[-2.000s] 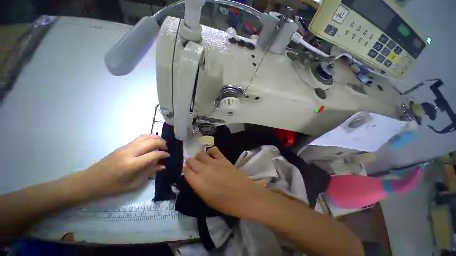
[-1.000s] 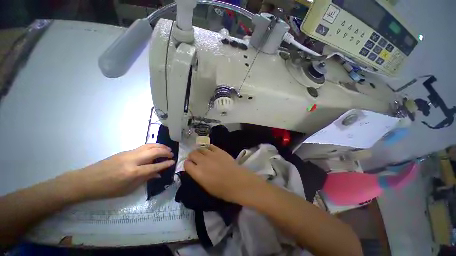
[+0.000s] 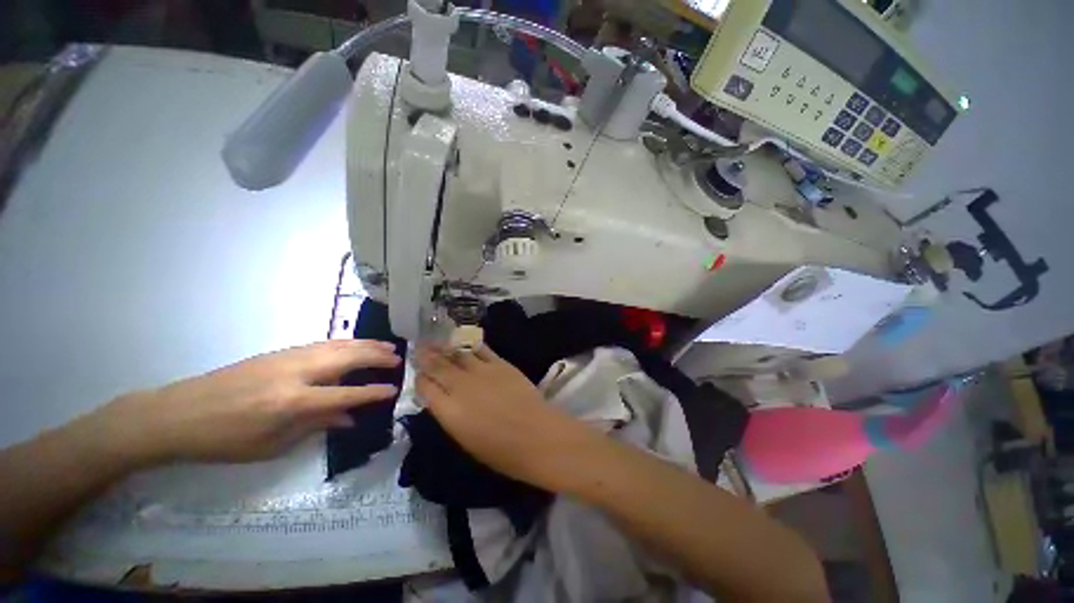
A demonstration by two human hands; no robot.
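Note:
A black garment with light grey lining lies under the head of the cream lockstitch machine and hangs over the table's front edge. My left hand lies flat on the black cloth left of the presser foot, fingers slightly apart. My right hand presses on the cloth just right of the needle area, fingertips close to the foot. A narrow strip of white cloth shows between my hands. The needle tip is hidden behind the machine head and fingers.
The grey-white lamp reaches over the left of the white table. A control panel stands above the head. A white paper slip is on the machine arm. A pink object lies at the right. A red item sits under the arm.
The view has shifted slightly, so the machine sits further left. My left hand has moved nearer the foot over the black cloth. My right hand stays on the cloth by the foot.

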